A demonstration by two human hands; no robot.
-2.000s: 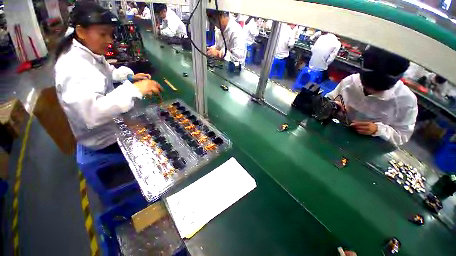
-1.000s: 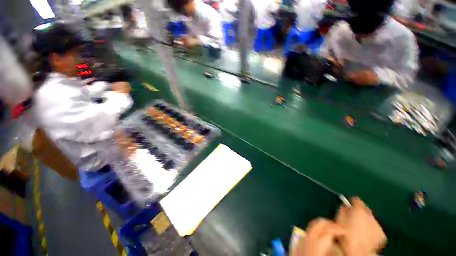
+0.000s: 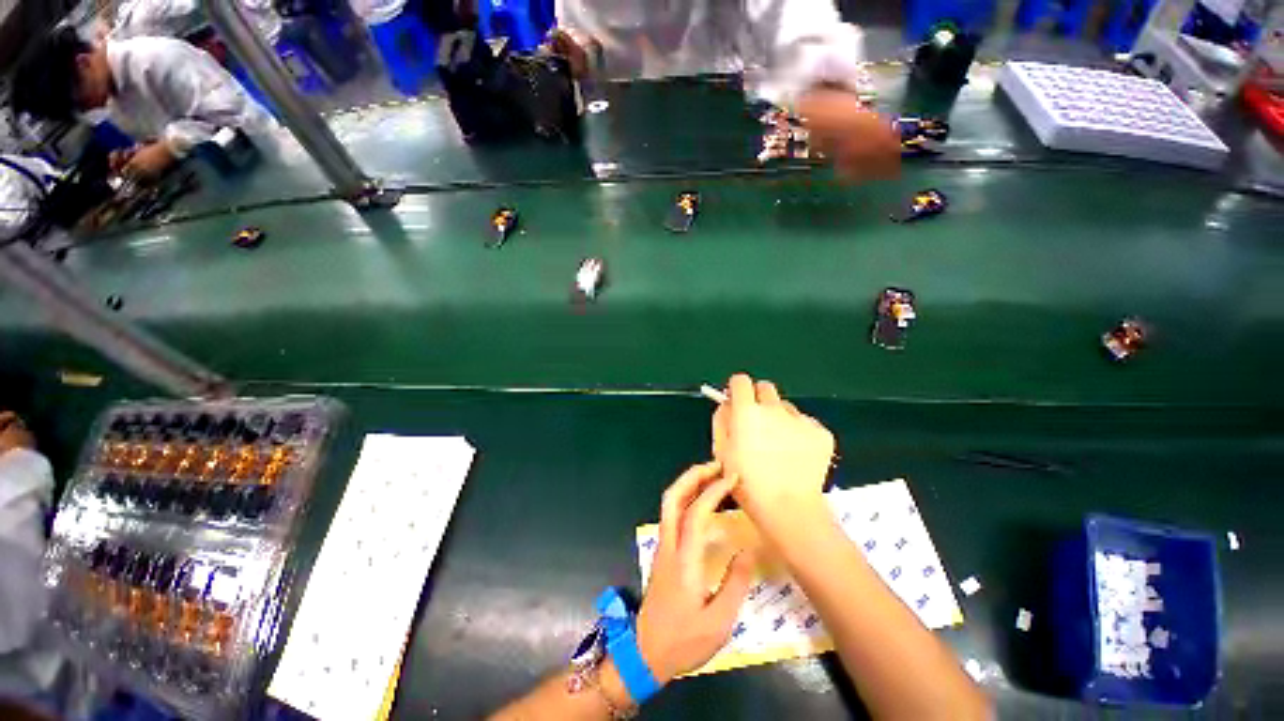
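Note:
My left hand [image 3: 690,578], with a blue wrist band, lies over a white adhesive sheet [image 3: 894,542] with small dark marks and a yellow edge. Its fingers are bent and touch my right hand; whether they hold anything is hidden. My right hand [image 3: 775,444] is closed above the sheet's far edge, back upward. A small pale stick-like piece [image 3: 715,395] juts from its fingertips. A dark bit shows at its right side, too small to name.
A blue bin [image 3: 1214,613] of white pieces stands right, with loose white squares beside it and dark tweezers beyond. A white sheet stack [image 3: 373,563] and clear blister tray [image 3: 317,486] lie left. Units are spaced along the green belt [image 3: 760,331]. A person's hand [image 3: 845,134] is across it.
The view has swung right and down. Both hands are now in full view over the marked sheet; the bin has come into view, and the tray and stack have shifted left.

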